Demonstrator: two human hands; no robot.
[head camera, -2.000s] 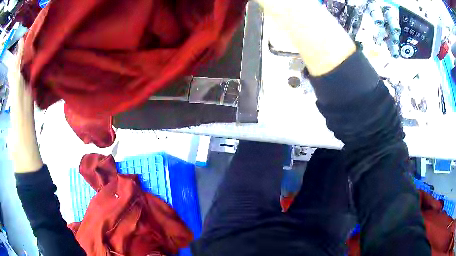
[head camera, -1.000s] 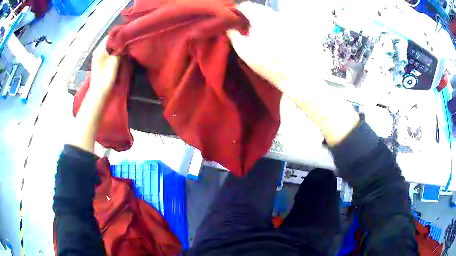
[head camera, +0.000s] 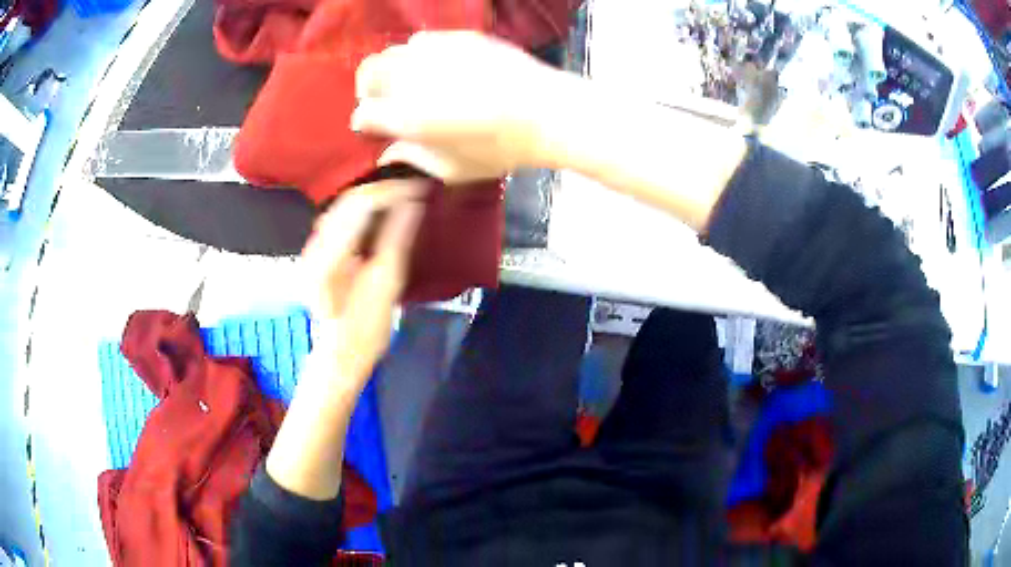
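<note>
A rust-red knit garment (head camera: 307, 120) lies on the dark, taped left section of the table, its upper part cut off by the picture's top. My right hand (head camera: 449, 105) grips its near end from above. My left hand (head camera: 371, 249), blurred, is close below and holds the edge of a darker red doubled piece (head camera: 460, 238) that hangs at the table's front edge. The fingertips of both hands are partly hidden by cloth and motion blur.
The white machine table (head camera: 654, 227) extends right, with machine parts (head camera: 737, 50) and a dark control panel (head camera: 915, 78) at the upper right. A blue bin (head camera: 266, 343) with red garments (head camera: 200, 443) is below left. More red cloth (head camera: 793, 476) lies in blue at lower right.
The garment was held up and spread between both hands; now most of it lies on the table's left section. My hands have come close together at its near end.
</note>
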